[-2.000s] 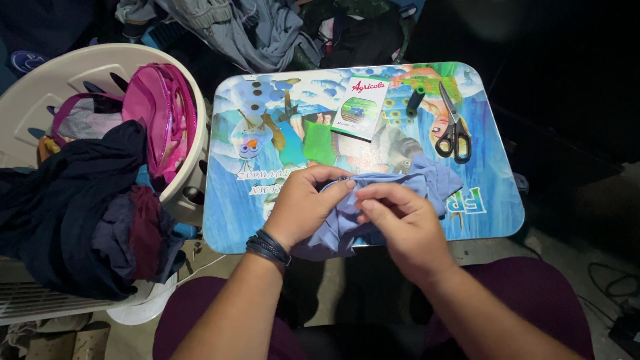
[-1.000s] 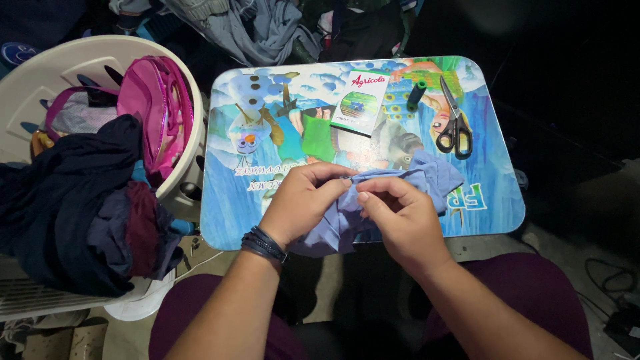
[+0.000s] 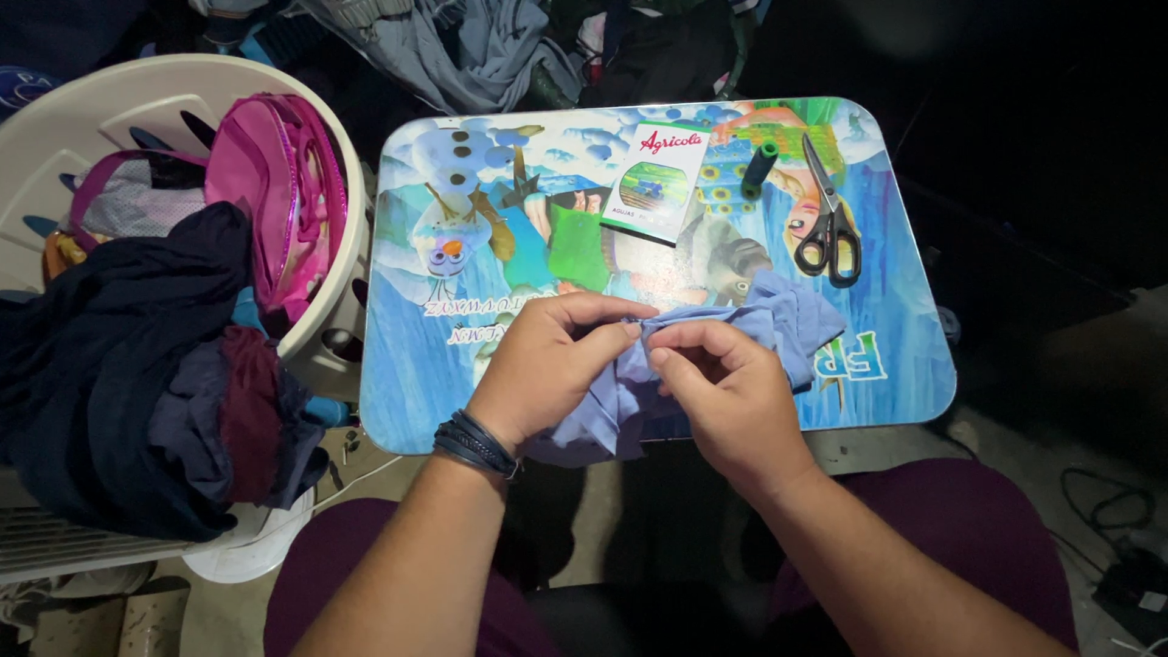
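A light blue cloth (image 3: pixel 593 415) lies bunched over the near edge of a small printed table (image 3: pixel 415 392). My left hand (image 3: pixel 547 365) pinches it between thumb and forefinger. Close beside, my right hand (image 3: pixel 730 392) has its thumb and forefinger together at the same fold; whether a needle is between them is too small to tell. Beyond the hands, a white and green needle packet (image 3: pixel 655 182) lies on the tabletop. A dark green thread spool (image 3: pixel 759 166) is to its right, and scissors with black handles (image 3: pixel 829 224) lie slightly open farther right.
At the left stands a cream plastic basket (image 3: pixel 342 164) holding a pink bag (image 3: pixel 260 182), with dark clothes (image 3: pixel 100 365) hanging over its rim. More clothing (image 3: pixel 465 55) is piled behind the table. Cables (image 3: pixel 1104 493) run on the floor at the right.
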